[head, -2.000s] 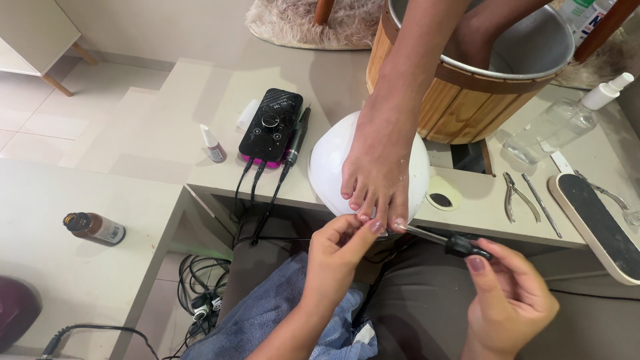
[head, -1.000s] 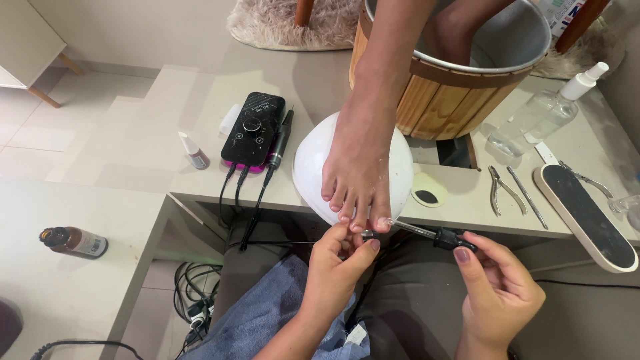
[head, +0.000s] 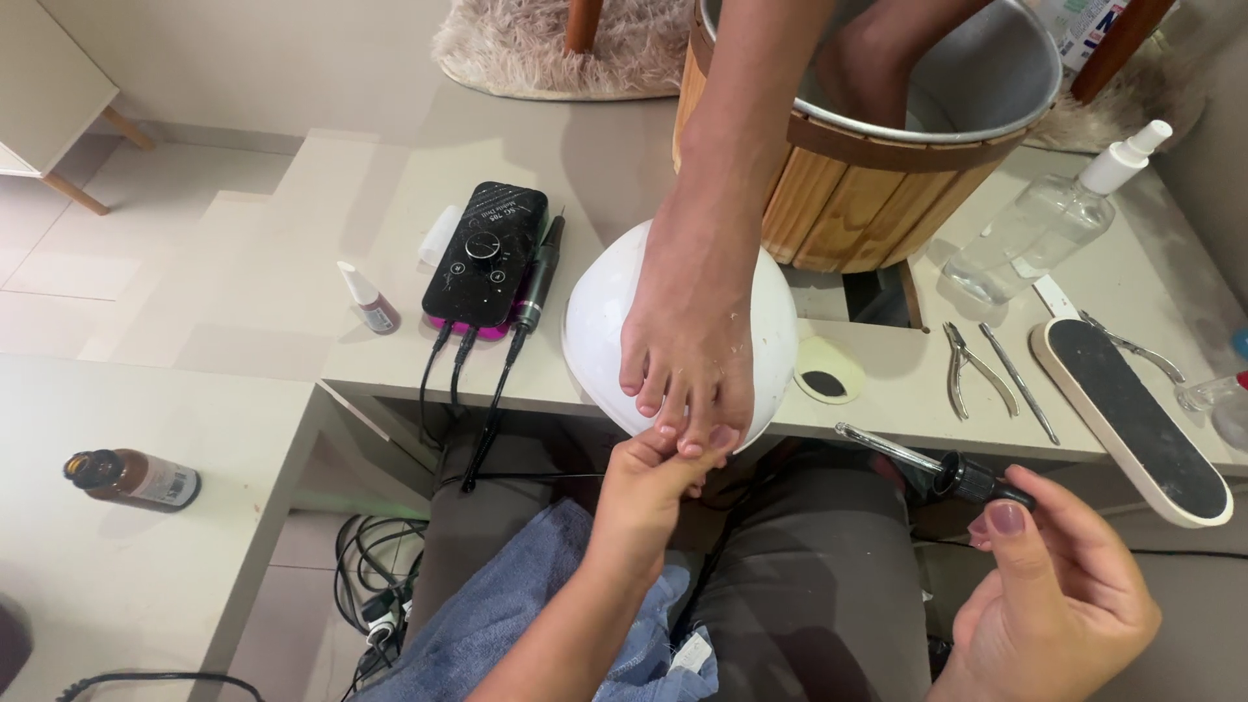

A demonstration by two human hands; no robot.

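Another person's foot [head: 697, 312] rests on a white domed footrest [head: 597, 317]. My left hand [head: 639, 502] grips toes of that foot, its thumb lying over the toes near the big-toe-less right edge. In my right hand [head: 1053, 585] is the black cap of a glass dropper [head: 902, 450], between thumb and fingers; its tip points left, apart from the foot. An uncapped amber glass bottle [head: 146, 480] lies or stands at the far left; the view does not settle which. The person's other foot [head: 863, 78] is inside a wooden tub with a metal liner [head: 858, 205].
A black nail drill control box [head: 485, 255] and its handpiece [head: 539, 275] lie left of the footrest, beside a small bottle [head: 370, 300]. On the right are cuticle nippers [head: 960, 370], a metal pusher [head: 1019, 385], a foot file [head: 1131, 419] and a spray bottle [head: 1033, 234]. Cables hang below.
My right hand has moved the dropper away from the toes, to the right. My left hand still holds the toes, and its thumb now lies farther over them.
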